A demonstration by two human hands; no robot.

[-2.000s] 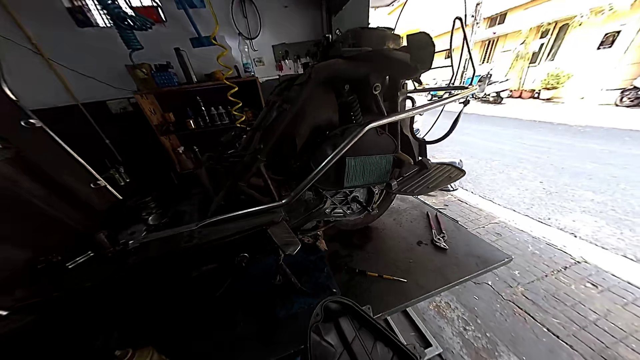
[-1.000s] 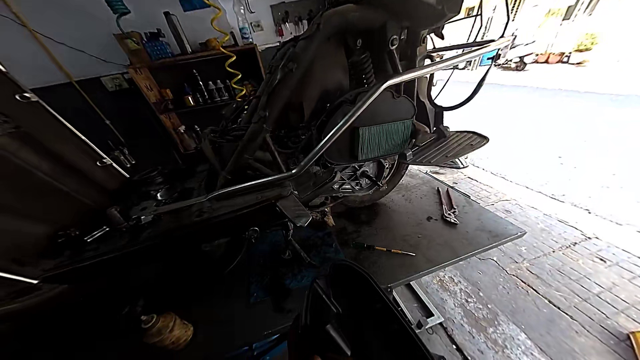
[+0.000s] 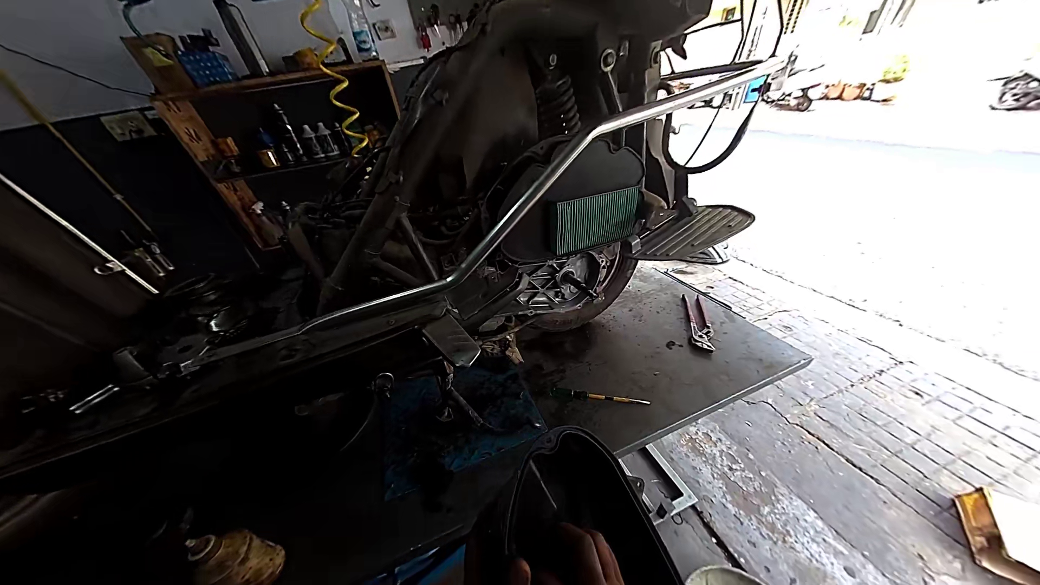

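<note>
At the bottom centre, the fingers of my right hand (image 3: 581, 556) grip a black plastic housing cover (image 3: 597, 479), over its inner side; the palm and wrist are out of frame. My left hand is not in view. Beyond the cover stands a partly stripped scooter, its pleated green air filter (image 3: 595, 221) exposed above the rear wheel (image 3: 621, 280). A bent metal tube (image 3: 520, 207) runs across in front of it. On the metal platform (image 3: 731, 370) lie red-handled pliers (image 3: 699, 323) and a screwdriver (image 3: 617, 399).
A wooden shelf (image 3: 276, 84) with bottles stands behind, near a coiled yellow hose (image 3: 337, 89). A blue mat (image 3: 479, 431) lies below the scooter. At lower left is a roundish tan object (image 3: 236, 556); a metal frame (image 3: 678, 479) juts out beside the platform's edge.
The black cover is in all frames, low in view; my fingers on it now show. The view has tipped downward. The pliers and screwdriver lie as before on the platform.
</note>
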